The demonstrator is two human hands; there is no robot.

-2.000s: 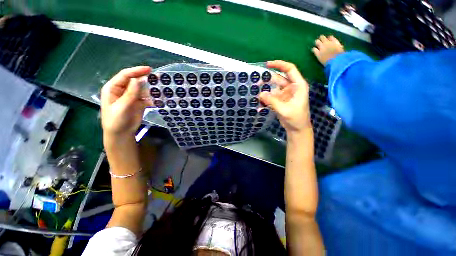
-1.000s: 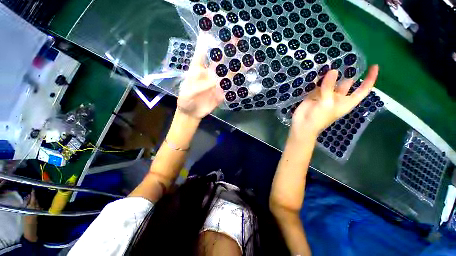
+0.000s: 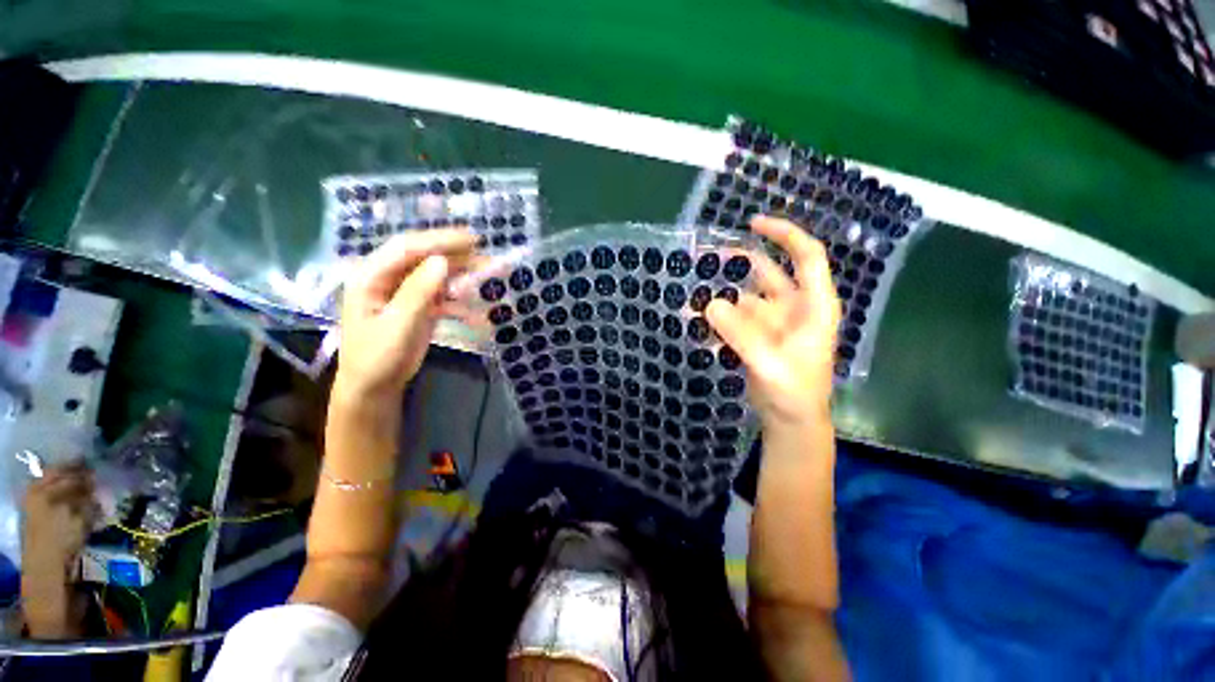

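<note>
A clear blister tray filled with rows of round black discs [image 3: 620, 353] is held up in front of me and hangs down past the bench's near edge, bowed. My left hand [image 3: 397, 313] pinches its upper left corner between thumb and fingers. My right hand [image 3: 784, 327] grips its upper right corner, thumb in front. A short blister tray [image 3: 429, 213] with a few rows of dark discs lies on the bench behind my left hand. Another filled tray [image 3: 863, 267] lies behind my right hand, partly hidden by it.
Crumpled clear film [image 3: 253, 253] lies at the bench's left. A smaller disc tray [image 3: 1082, 344] lies at right. The green conveyor [image 3: 560, 53] with white edging runs behind. Another person's hand [image 3: 56, 526] shows at lower left, and blue cloth [image 3: 986, 573] at lower right.
The held tray has come down from the raised, tilted position over the conveyor and now hangs in front of me. Both hands now pinch its upper corners. The view has turned.
</note>
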